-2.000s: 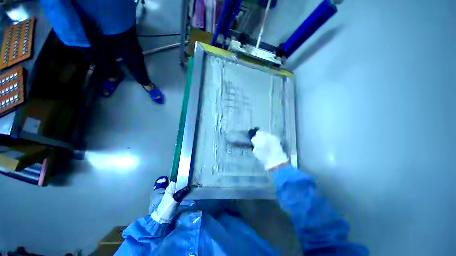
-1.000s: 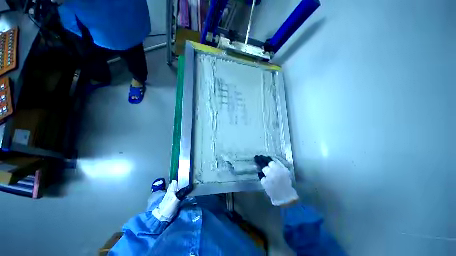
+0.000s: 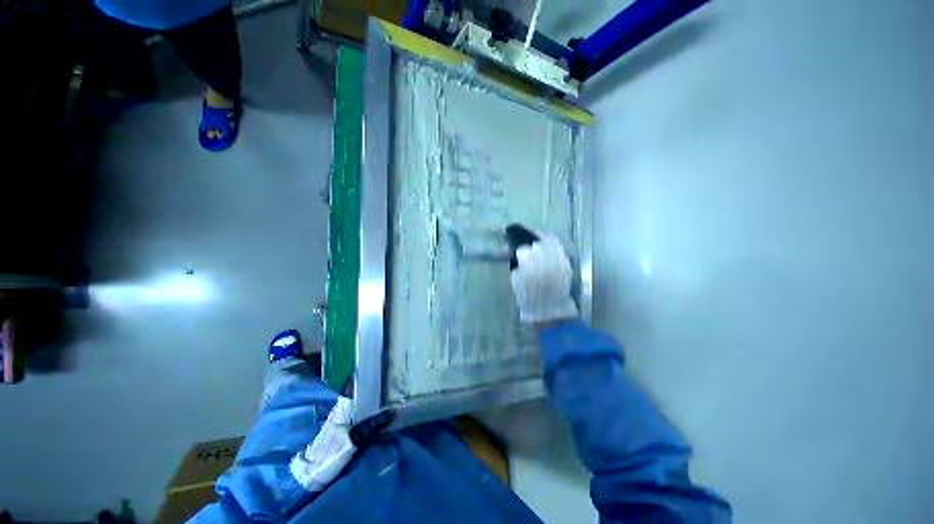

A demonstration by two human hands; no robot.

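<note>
The stencil frame (image 3: 372, 246) is a large silver-edged rectangle in front of me, with a yellow strip at its far edge. The grey stencil sheet (image 3: 410, 338) inside it is smeared with grey-white paste, with darker rows of openings in its upper middle. My right hand (image 3: 543, 278), in a white glove with dark fingertips, is shut on a squeegee (image 3: 481, 256) at the middle of the sheet; the blade is blurred. My left hand (image 3: 333, 442), gloved the same way, grips the near left corner of the frame. Its thumb is partly hidden.
A green surface (image 3: 346, 215) runs along the frame's left side. Blue cylinders (image 3: 640, 36) and a metal hinge block (image 3: 512, 61) stand at the far edge. A person in blue slippers (image 3: 218, 125) stands at upper left. A carton (image 3: 205, 473) is on the floor at lower left.
The squeegee and my right hand moved from the sheet's near end up to its middle. My left hand stays at the corner. The view shifted, and the orange trays at left went out of view.
</note>
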